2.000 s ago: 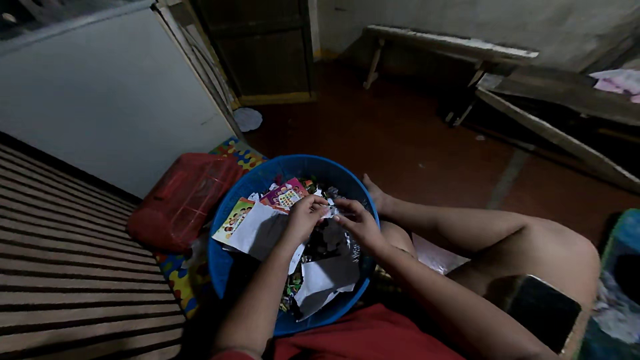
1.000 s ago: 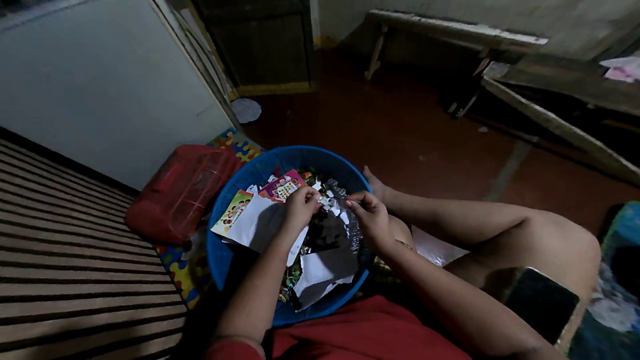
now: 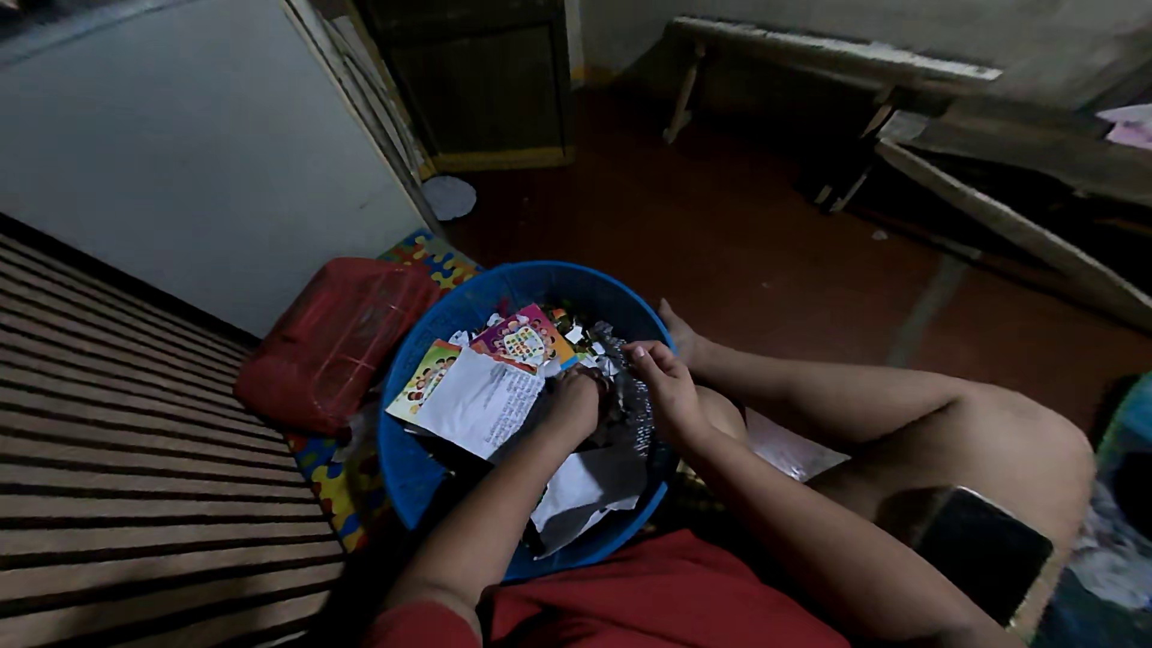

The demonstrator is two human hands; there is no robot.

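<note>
A round blue plastic tub [image 3: 393, 450] stands against my lap, filled with paper scraps and wrappers. My left hand [image 3: 580, 400] reaches down into it among dark plastic; its fingers are partly hidden, so what they touch is unclear. Above the tub's right side is my right hand [image 3: 661, 382], thumb and forefinger close together; whether something small lies between them cannot be seen. Left of my left hand lies a printed white paper [image 3: 481, 405], over a yellow-green card [image 3: 434, 373] and beside a pink card [image 3: 526, 337]. A crumpled white sheet [image 3: 594, 486] rests nearer my body.
A red plastic case [image 3: 337, 337] sits left of the tub on a colourful puzzle-pattern mat [image 3: 328, 486]. Slatted wood [image 3: 135, 468] runs along the left. A dark phone [image 3: 983, 549] rests on my bent leg. Wooden benches [image 3: 837, 63] stand by the far wall.
My hands were close together above the tub two seconds earlier and have since moved apart. My left hand has gone down into the contents, while the right stays near the tub's right side.
</note>
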